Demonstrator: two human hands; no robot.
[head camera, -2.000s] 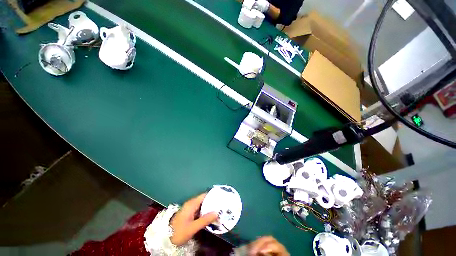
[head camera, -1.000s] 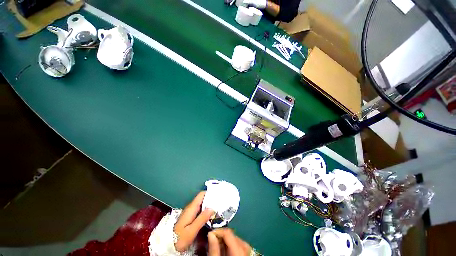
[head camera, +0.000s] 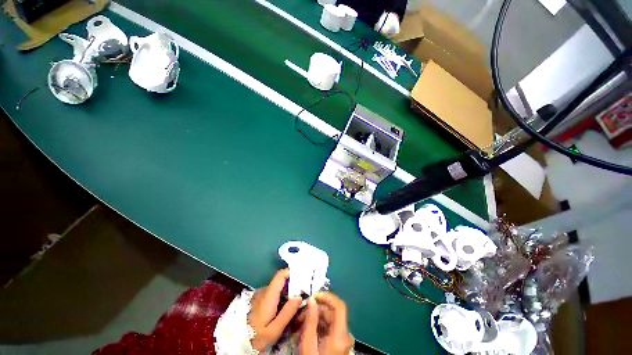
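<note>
A white plastic housing is held up at the bottom centre, over the bench's near edge, with a round hole at its upper left. My left hand grips its lower left side between thumb and fingers. My right hand is at its lower edge, fingertips pinched close to the left fingertips. Something small and dark shows between the fingertips; whether it is a wire or a component I cannot tell. The fingers hide the housing's lower part.
A black electric screwdriver hangs slanted beside the screw feeder. Loose white housings, wired components and a crinkled plastic bag lie right. Part-assembled units sit far left. A handled body lies on the conveyor.
The housing has turned from face-on to tilted, its holed tab now at upper left. My right hand has come in to its lower edge. The handled body has moved left along the conveyor.
</note>
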